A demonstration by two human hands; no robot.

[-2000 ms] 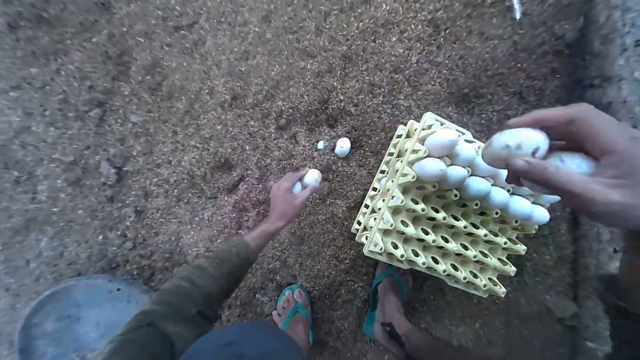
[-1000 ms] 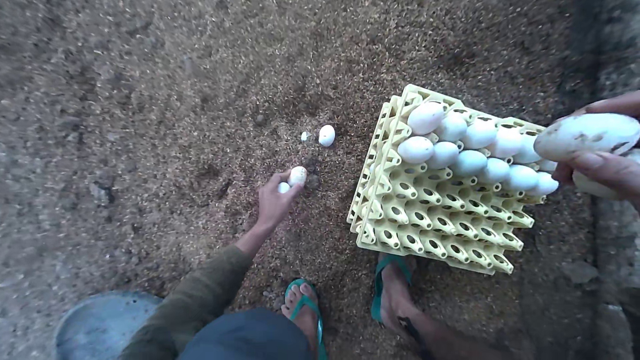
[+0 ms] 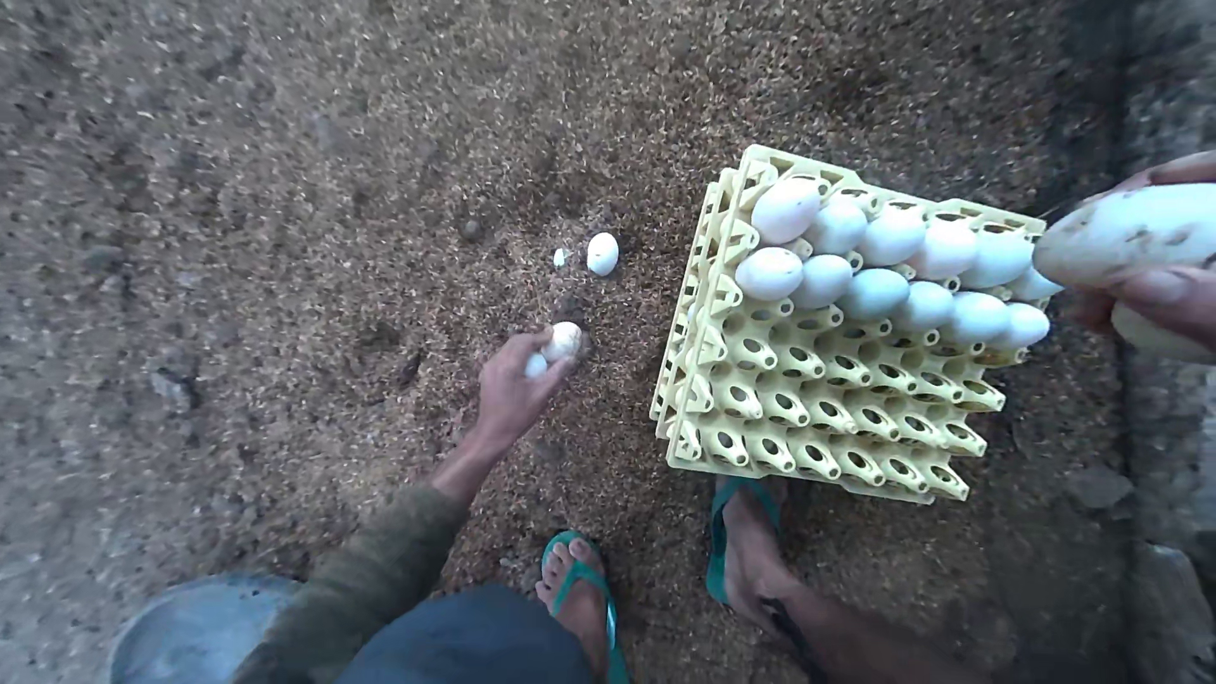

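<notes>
Low over the litter-covered ground, my left hand (image 3: pixel 518 385) grips two eggs, a cream one (image 3: pixel 562 341) at the fingertips and a paler one in the palm. Just above it on the ground lies a white egg (image 3: pixel 602 255), with a small white piece (image 3: pixel 560 256) beside it. A stack of pale yellow plastic egg trays (image 3: pixel 826 456) stands to the right. Two rows of white and bluish eggs (image 3: pixel 874 294) fill the top tray's far side; its nearer rows hold none. At the right edge, my right hand (image 3: pixel 1164 285) holds a dirt-marked white egg (image 3: pixel 1130 233) and another below it, partly cut off by the frame.
My feet in green flip-flops (image 3: pixel 579 579) are just below the trays. A round grey container or lid (image 3: pixel 195 632) lies at the bottom left. A rough grey ledge or wall (image 3: pixel 1173 494) runs along the right side, with a flat stone (image 3: pixel 1100 486) near it.
The right hand, above the trays' right part two seconds ago, has moved right to the frame's edge, still holding eggs. The left hand stays low near the ground with its eggs.
</notes>
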